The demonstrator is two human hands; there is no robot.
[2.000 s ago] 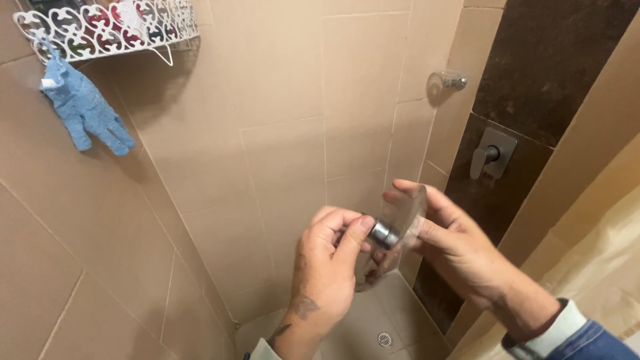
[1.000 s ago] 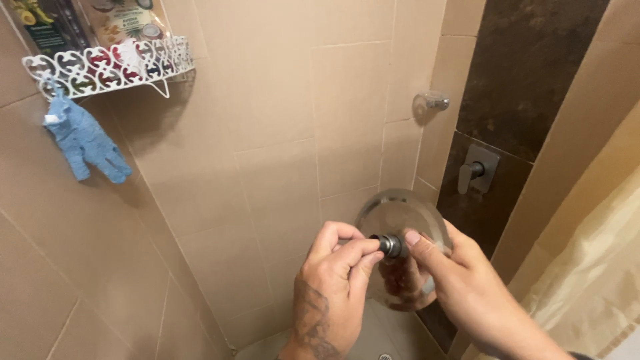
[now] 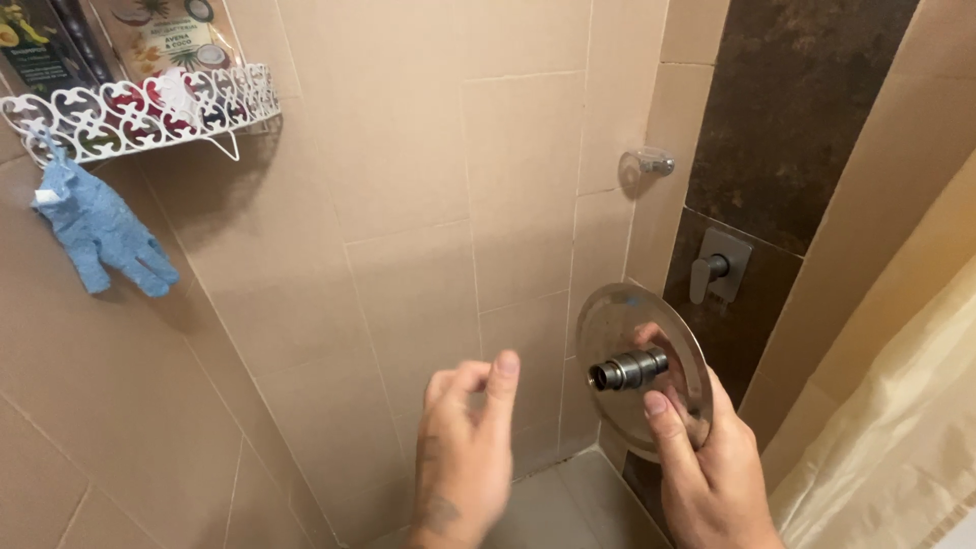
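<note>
A round, shiny metal rain shower head (image 3: pixel 610 328) is held upright at the lower right, its back and threaded connector (image 3: pixel 627 370) facing left. My right hand (image 3: pixel 705 450) grips its lower right edge, with the thumb on the back plate near the connector and the fingers behind. My left hand (image 3: pixel 465 442) is to the left of the connector, apart from it, fingers curled and thumb raised. The left fingertips are partly turned away, so whether something small is between them cannot be told.
A white metal corner basket (image 3: pixel 145 114) holds toiletries, and a blue exfoliating glove (image 3: pixel 107 229) hangs from it. A mixer lever (image 3: pixel 711 274) is on the dark tile wall, a small clear and chrome wall fitting (image 3: pixel 648 164) beside it. A cream curtain (image 3: pixel 884 374) borders the right.
My left hand was at the connector in both earlier frames and has moved left, away from it. My right hand still holds the shower head, now turned more edge-on than one second ago.
</note>
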